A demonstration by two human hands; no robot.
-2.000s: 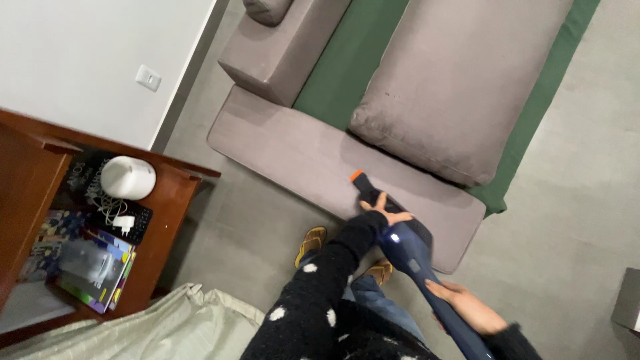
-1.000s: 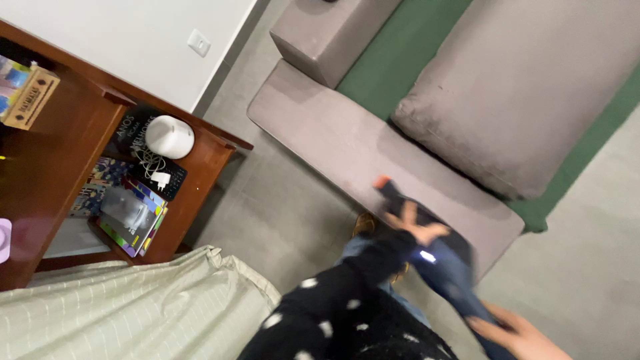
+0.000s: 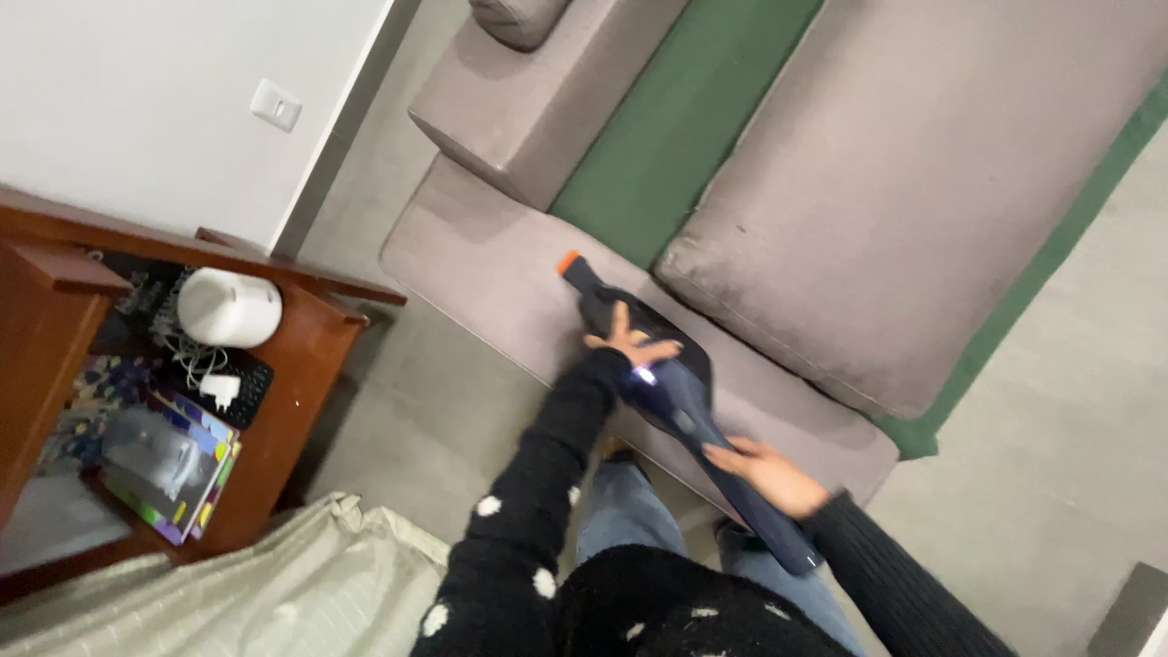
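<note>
A dark blue and black handheld vacuum cleaner (image 3: 684, 392) with an orange-tipped nozzle is over the sofa's pinkish-grey upholstered side (image 3: 484, 255). My left hand (image 3: 632, 342) lies on its black front part with fingers spread, by a lit spot on the body. My right hand (image 3: 768, 473) is closed around the long blue handle. Whether the nozzle touches the fabric I cannot tell. Beyond the vacuum are a large grey cushion (image 3: 922, 182) and a strip of green fabric (image 3: 689, 128).
At the left stands a wooden shelf unit (image 3: 310, 401) holding a white round device (image 3: 230, 307), a white charger (image 3: 220, 391), a black keyboard and colourful booklets. A pale curtain (image 3: 301, 584) hangs at the lower left. A wall switch plate (image 3: 276, 105) is above; my feet are beside the sofa.
The view has shifted. Both hands stay on the vacuum, whose orange tip has moved along the upholstered side toward the armrest.
</note>
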